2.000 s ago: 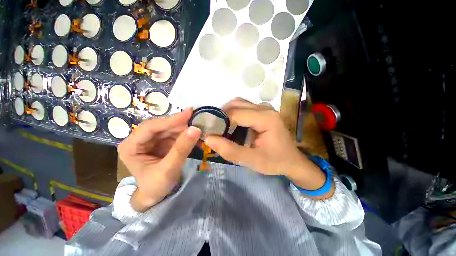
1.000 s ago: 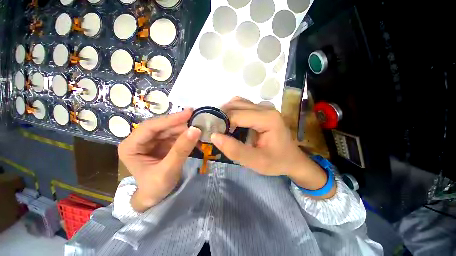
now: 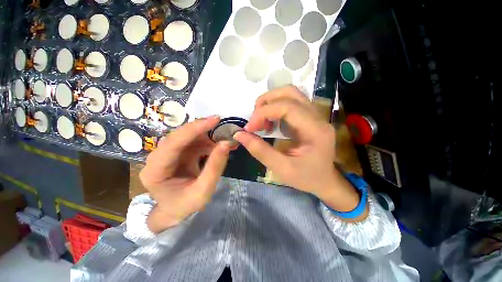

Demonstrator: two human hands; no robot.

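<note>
A round display module (image 3: 227,131) with a black rim and a greyish face is in front of me, tilted. My left hand (image 3: 184,168) holds it by its edge between thumb and fingers. My right hand (image 3: 294,146) has thumb and index finger pinched together at the module's right edge; whether they grip the module or something thin on it cannot be told. The module's orange tail is hidden. The white adhesive sheet (image 3: 214,93) with rows of grey discs lies just beyond my hands.
The blister tray (image 3: 118,47) with rows of modules is at the left. At the right, a black machine (image 3: 418,110) has a green button (image 3: 350,70), a red button (image 3: 361,129) and a small panel (image 3: 383,165). A tan block (image 3: 348,148) lies beside it. A red crate (image 3: 82,236) stands on the floor.
The module has tilted and its orange tail is no longer visible. My right hand has risen and turned, its thumb and index finger now together at the module's right edge. My left hand has shifted slightly right.
</note>
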